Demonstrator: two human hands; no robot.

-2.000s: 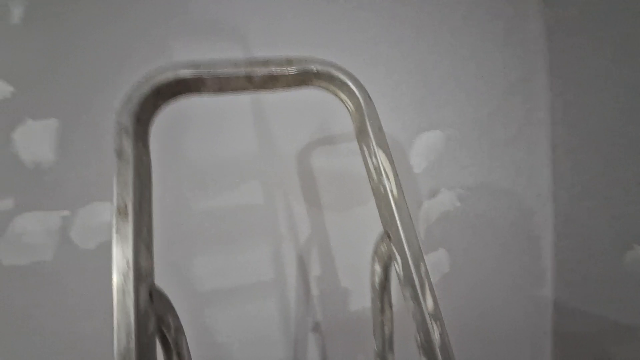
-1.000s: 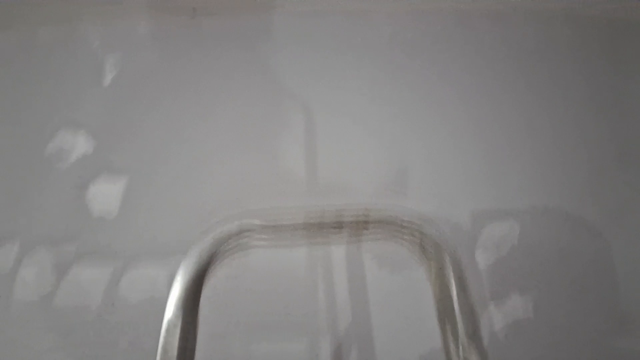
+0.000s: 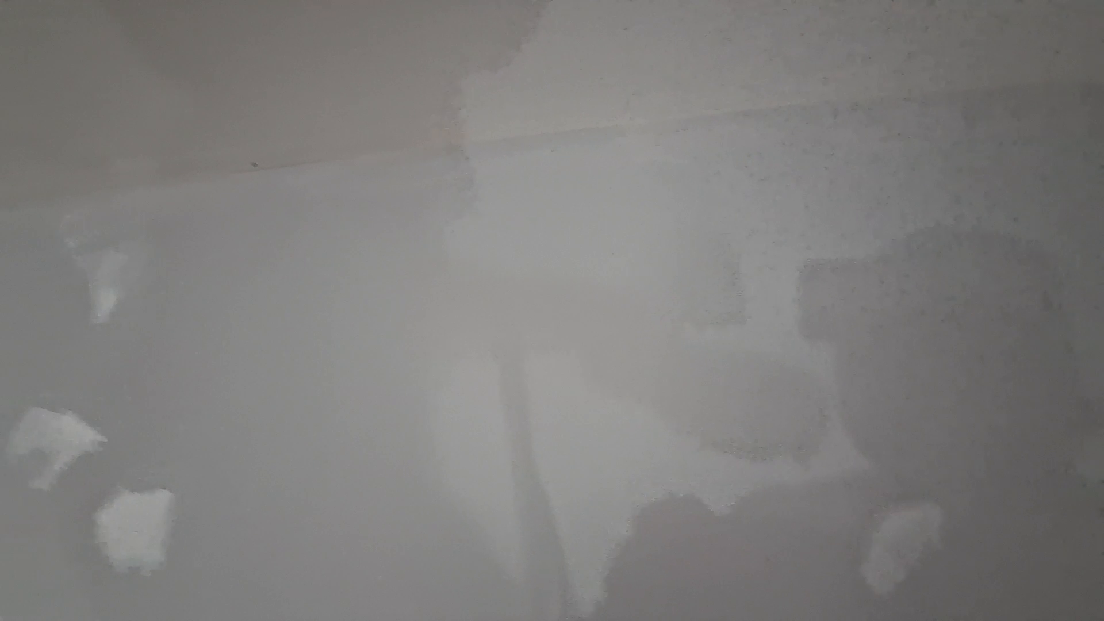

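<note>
Neither my left hand nor my right hand shows in the head view. A grey wall (image 3: 302,388) fills most of the frame. Whitish patches of dried filler mark it: one patch (image 3: 135,528) at the lower left, another (image 3: 53,442) above it, a narrow smear (image 3: 105,289) higher up, and a fainter patch (image 3: 901,545) at the lower right. Soft shadows fall across the middle and right of the wall; what casts them is out of view.
The ceiling (image 3: 285,78) meets the wall along a slanting seam across the upper part of the view. A small dark speck (image 3: 254,164) sits close to that seam.
The view has tilted up, and the metal rail of a ladder, seen in both earlier frames, is out of sight. More of the ceiling shows now.
</note>
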